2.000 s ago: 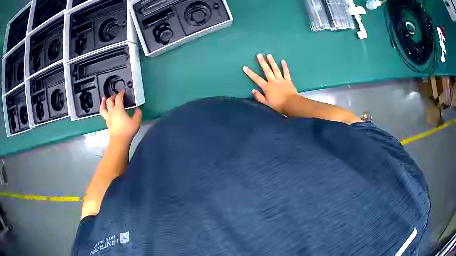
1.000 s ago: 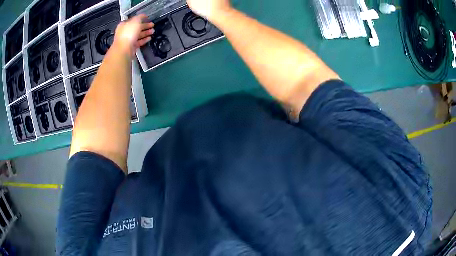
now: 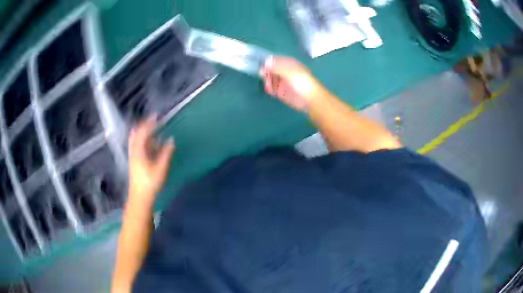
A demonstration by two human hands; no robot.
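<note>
The frame is blurred. My right hand [image 3: 291, 83] holds one end of a shiny, clear strip-like piece [image 3: 226, 51] above the green bench; its other end is by the corner of a tilted white box with a black moulded tray [image 3: 166, 74]. My left hand [image 3: 148, 157] has its fingers apart beside the near edge of that box and holds nothing visible. Rows of white boxes with black trays [image 3: 71, 129] stand to the left. Their recesses are too blurred to tell what they hold.
A stack of clear plastic pieces [image 3: 324, 26] lies at the far side of the green bench, with white bracket-like pieces [image 3: 367, 26] beside it. A black cable coil [image 3: 437, 23] lies farther right. Brown cardboard [image 3: 480, 71] and a yellow line [image 3: 459, 127] are beyond the bench edge.
The view has turned and shifted. My right hand has drawn back from the tilted box and now shows the clear strip in it. My left hand has moved back to the box's near edge.
</note>
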